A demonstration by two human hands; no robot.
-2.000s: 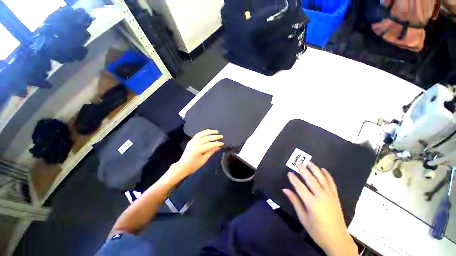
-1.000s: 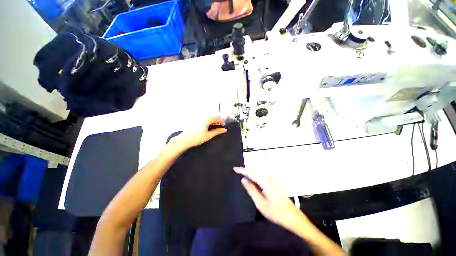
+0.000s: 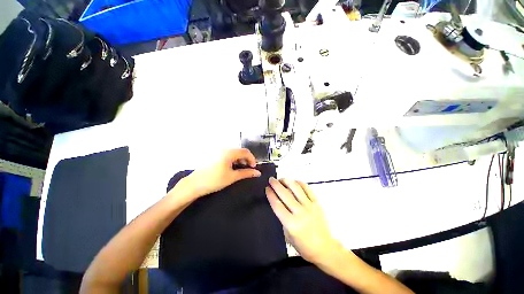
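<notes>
A black panel (image 3: 221,229) lies flat on the white table, its top right corner just below the presser foot and needle (image 3: 278,146) of the sewing machine (image 3: 368,86). My left hand (image 3: 227,172) is at the panel's top edge, thumb and fingers pinching the edge near the needle. My right hand (image 3: 299,215) lies on the panel's right edge, fingertips close below the needle, fingers nearly together and gripping nothing that I can see. Whether the corner is under the foot is hidden.
A dark grey backing panel (image 3: 86,207) lies at the table's left. A pile of black sewn pieces (image 3: 63,80) stands back left, a blue bin (image 3: 138,20) behind the table. A screwdriver (image 3: 381,161) and a wrench (image 3: 348,140) lie under the machine arm. The white table (image 3: 189,103) extends behind.
The view has turned from the left side to the machine. The black panel has moved from the table's middle to the needle. My left hand has come to its top edge, my right hand up its right edge.
</notes>
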